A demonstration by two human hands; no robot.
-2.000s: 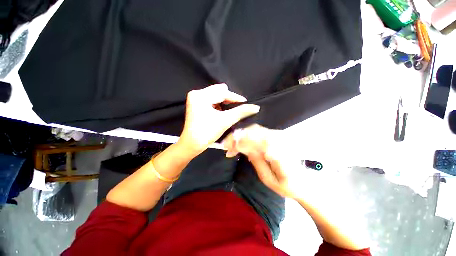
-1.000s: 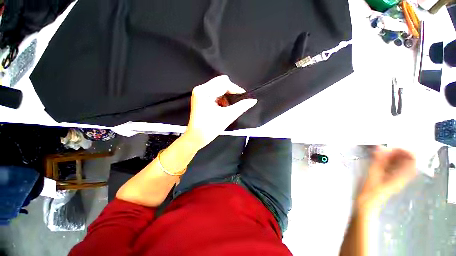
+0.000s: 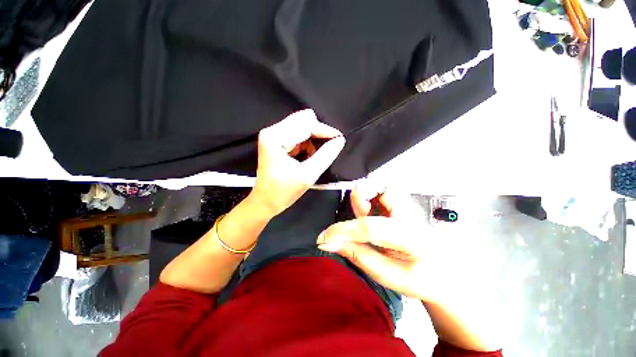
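Observation:
The black cloth (image 3: pixel 209 77) lies spread over the white-topped table. My left hand (image 3: pixel 296 157), with a yellow bracelet at the wrist, pinches the cloth's folded edge between thumb and fingertips. A silvery clip (image 3: pixel 431 84) grips the fold to the right, and the edge runs straight between it and my left hand. My right hand (image 3: pixel 383 240) is just below the table edge, over my lap, its fingers partly spread. A small glint shows on one finger. No needle or thread can be made out.
A pale cord (image 3: pixel 480 58) runs right from the clip. Dark snips (image 3: pixel 557 127) lie on the table at right. Orange handles (image 3: pixel 577 19) and small round bits are at upper right. A wooden stool (image 3: pixel 104 240) stands at lower left.
My right hand went far out to the right, then came back near my left hand, now lower over my lap. My left hand keeps its pinch. The view has shifted slightly.

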